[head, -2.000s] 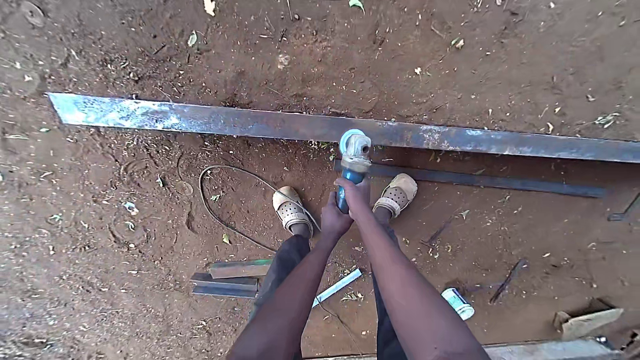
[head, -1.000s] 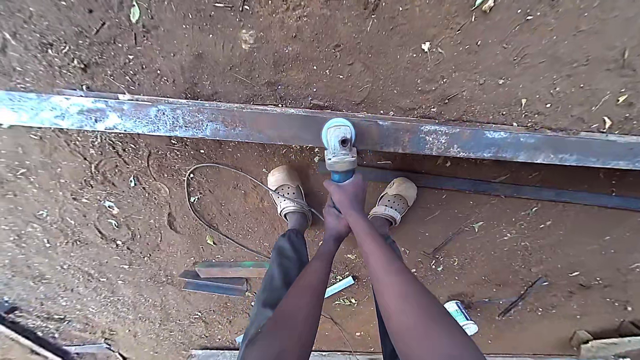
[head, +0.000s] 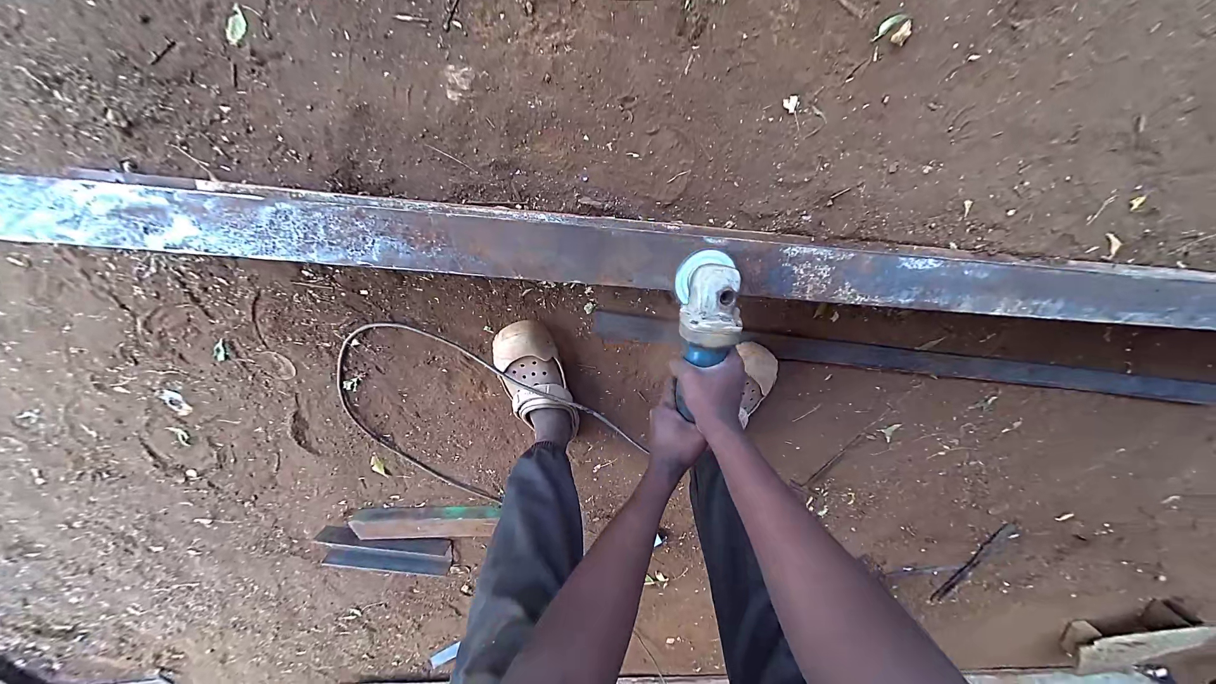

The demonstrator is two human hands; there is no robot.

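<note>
Both my hands are wrapped around the blue body of an angle grinder (head: 711, 309). My right hand (head: 714, 388) grips it just behind the metal gear head, and my left hand (head: 674, 432) holds the rear of the body, lower and a little to the left. The grinder's pale disc lies over the near edge of a long steel beam (head: 570, 249); whether it touches the metal I cannot tell. Rust and whitish patches mark the beam, which crosses the whole view. A power cord (head: 408, 328) loops on the ground to the left.
My feet in beige clogs (head: 530, 366) stand close to the beam's near side. A narrow flat steel bar (head: 950, 362) lies at the right. Short metal offcuts (head: 385, 551) rest at lower left beside my leg. Broken pieces (head: 1140, 646) lie at the lower right corner.
The grinder, held in both hands throughout, has moved rightward relative to my feet and now partly covers the right clog. The view has come closer to the beam since the earliest frame.
</note>
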